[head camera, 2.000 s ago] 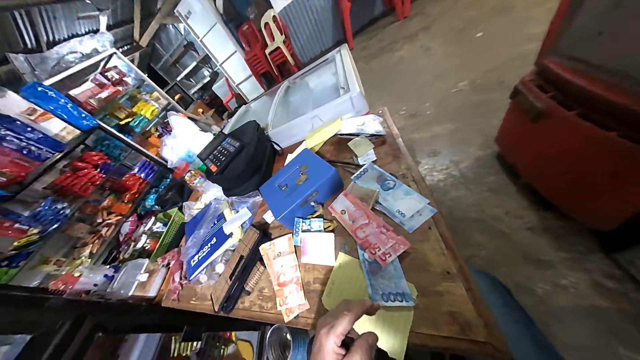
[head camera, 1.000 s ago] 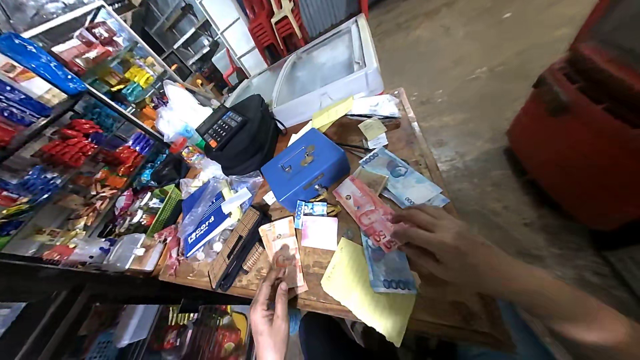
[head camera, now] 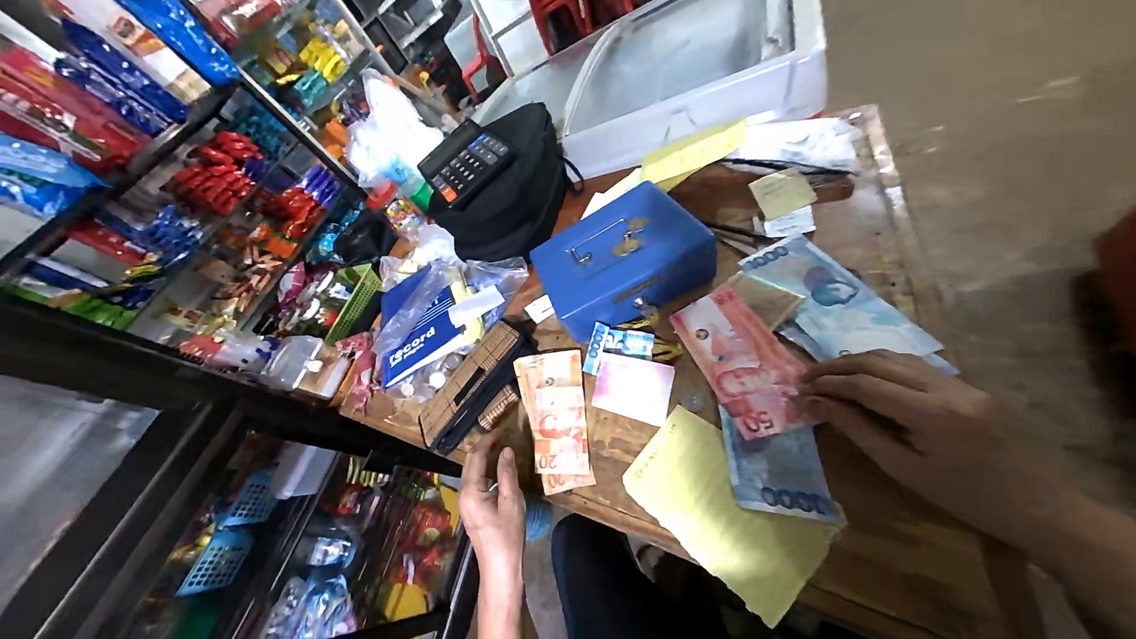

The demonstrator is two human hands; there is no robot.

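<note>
My left hand [head camera: 493, 501] is at the table's front edge, just left of the orange 20 banknotes [head camera: 559, 413], its fingers apart and nothing visible in them. My right hand [head camera: 896, 413] has its fingertips at the edge of the red 50 banknotes [head camera: 741, 364]; whether they pinch them is unclear. Under the red notes lies a blue 1000 banknote [head camera: 785, 470], partly over yellow paper [head camera: 728, 524]. More blue banknotes [head camera: 852, 306] lie behind my right hand. A blue metal cash box [head camera: 621, 253] stands closed at the centre, near a pink paper [head camera: 633, 388].
A woven wallet [head camera: 470, 382] and a blue record book [head camera: 422, 328] under clear plastic lie left. Behind them a calculator [head camera: 466, 164] rests on a black bag [head camera: 532, 195]. A glass-topped chest freezer [head camera: 692, 142] stands beyond the wooden table [head camera: 887, 204]; shelves of packets line the left.
Two seconds ago one hand was over the yellow paper at the front edge. My right hand has since come to the red notes. My left hand has moved off the orange notes to their left.
</note>
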